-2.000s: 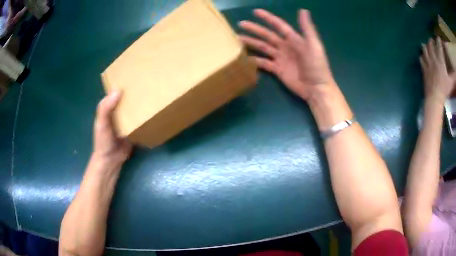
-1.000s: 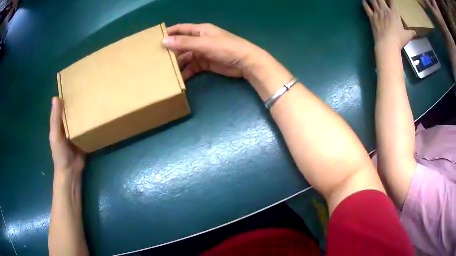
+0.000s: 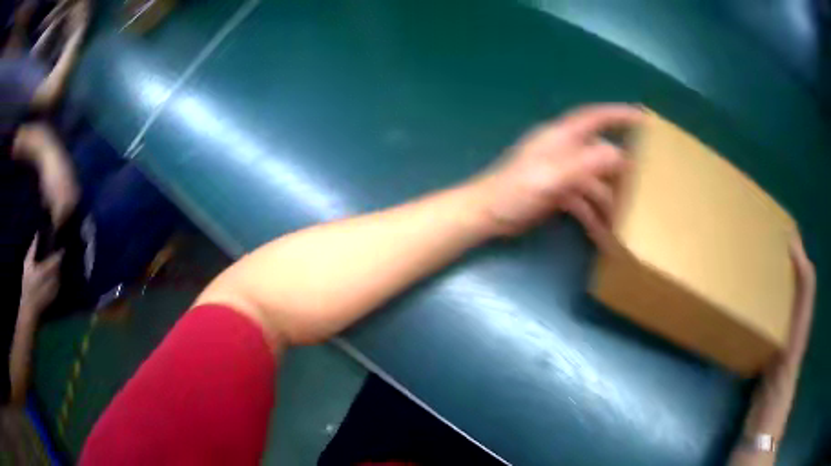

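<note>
A closed brown cardboard carton [image 3: 706, 241] is at the right of the view, blurred, over the green table. My left hand [image 3: 569, 168] reaches in from the lower left, with its fingers on the carton's left end. My right hand [image 3: 795, 309] is at the carton's right end, mostly hidden behind it and blurred; a bracelet shows on that wrist. The carton is held between both hands. Whether its underside touches the table cannot be told.
The glossy green table [image 3: 364, 118] has a white-lined curved edge running from upper left to bottom centre. At the far left, another person's arm [image 3: 50, 173] and a further hand [image 3: 38, 278] show, blurred, beside dark clothing.
The view has swung left, so the carton now appears at the right and the neighbour in pink and the scale are out of view. Both hands remain at the carton's ends.
</note>
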